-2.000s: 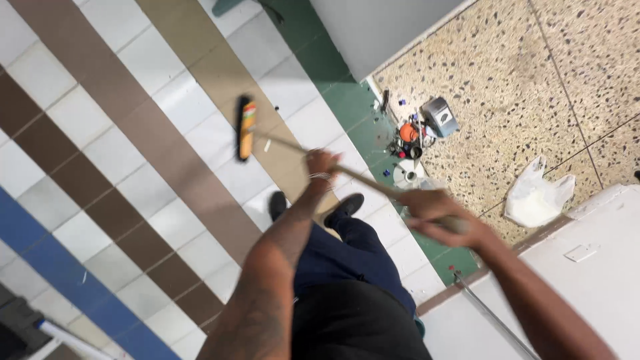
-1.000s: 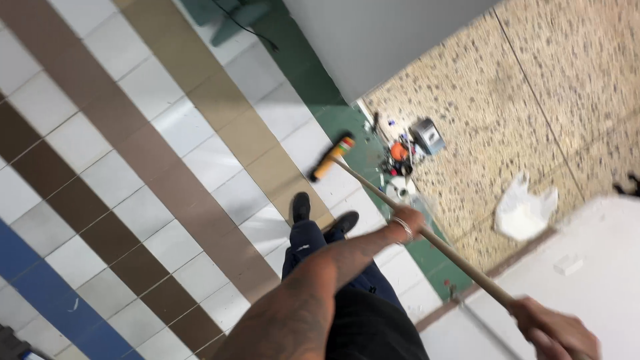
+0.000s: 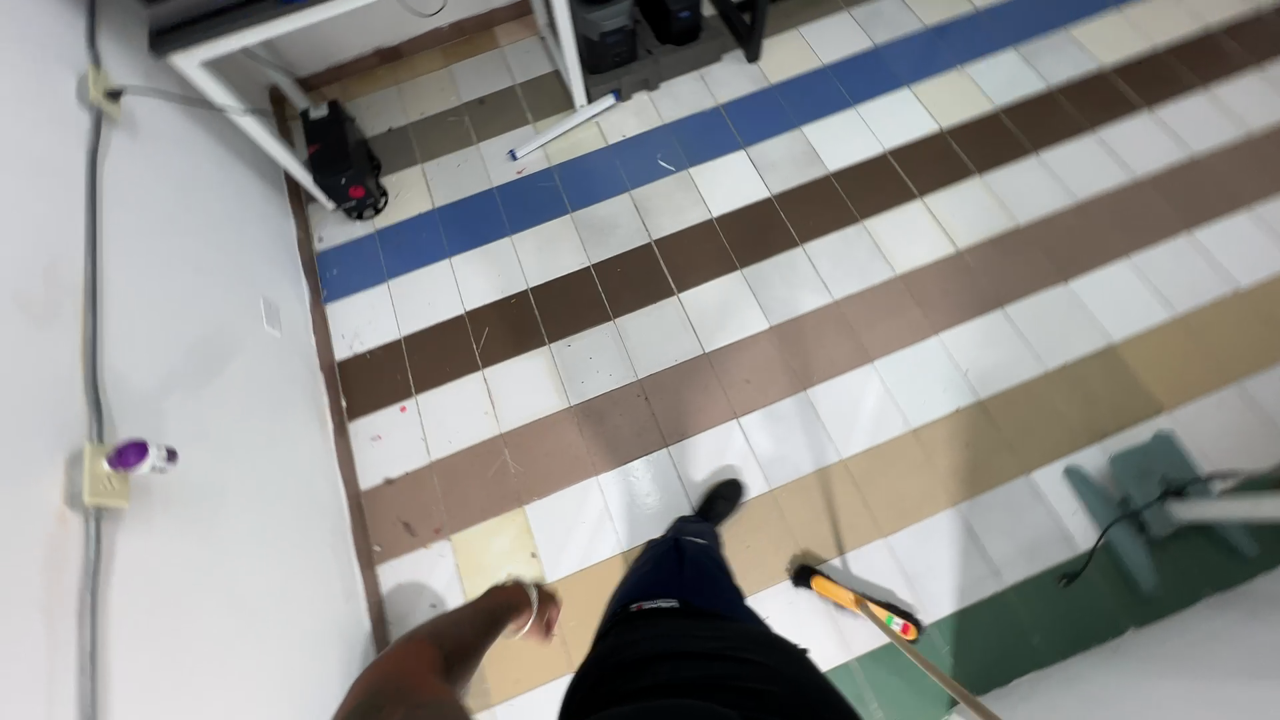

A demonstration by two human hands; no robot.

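Observation:
A push broom with an orange head and dark bristles (image 3: pixel 858 602) rests on the floor tiles at the lower right, beside the green stripe. Its wooden handle (image 3: pixel 925 665) runs out of the frame at the bottom right, and whatever holds it there is hidden. My left hand (image 3: pixel 530 608), with a thin pale bracelet at the wrist, hangs free of the broom to the left of my legs. Its fingers are blurred and look loosely curled. My right hand is out of view. One dark shoe (image 3: pixel 720 500) shows on the tiles ahead of my body.
A white wall (image 3: pixel 220 400) with outlets and a conduit runs along the left. A white-framed table (image 3: pixel 230 110) stands at the upper left, a black device (image 3: pixel 342 160) by its leg. A white strip (image 3: pixel 563 127) lies on the floor. A greenish stand base (image 3: pixel 1160 500) with a cable is at right.
The view has swung strongly toward another part of the floor. My left hand has let go of the broom handle; the pile of small items and the plastic bag are out of view.

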